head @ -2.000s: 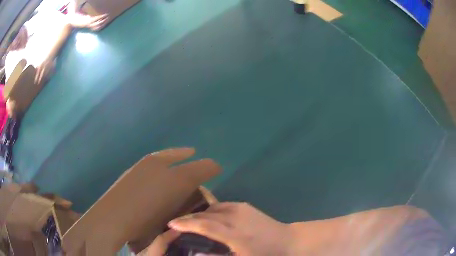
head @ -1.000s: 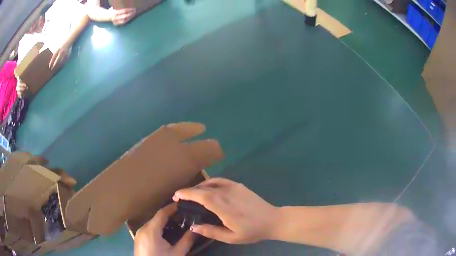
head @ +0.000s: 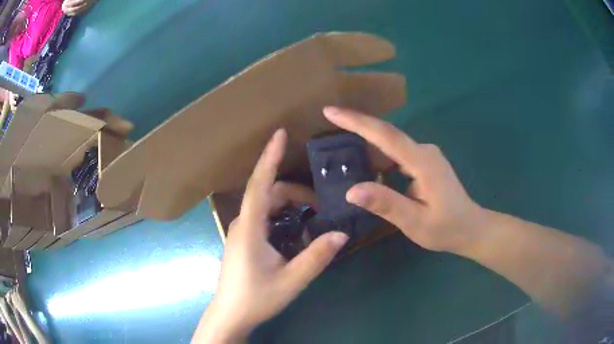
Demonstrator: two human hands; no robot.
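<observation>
A black power adapter (head: 334,176) with two silver prongs facing up lies over the open brown mailer box (head: 219,213). A coiled black cord (head: 289,225) lies at its left. The box lid (head: 235,127) stands up behind them. My left hand (head: 266,262) is spread around the cord, with its thumb tip by the adapter's lower end. My right hand (head: 427,195) is spread at the adapter's right, with its thumb over the adapter's edge and its index finger raised above the top. The hands and adapter hide most of the box inside.
Other open brown boxes (head: 57,144) stand grouped at the left, one with black cords (head: 86,176) inside. The green work surface (head: 498,80) bears a bright reflection at the lower left. A person's hand (head: 75,7) and pink clothing (head: 39,30) show at the top left.
The view has shifted, so the box shows higher and further right. Both hands have spread from around the black items, and the adapter's prong face now shows clearly.
</observation>
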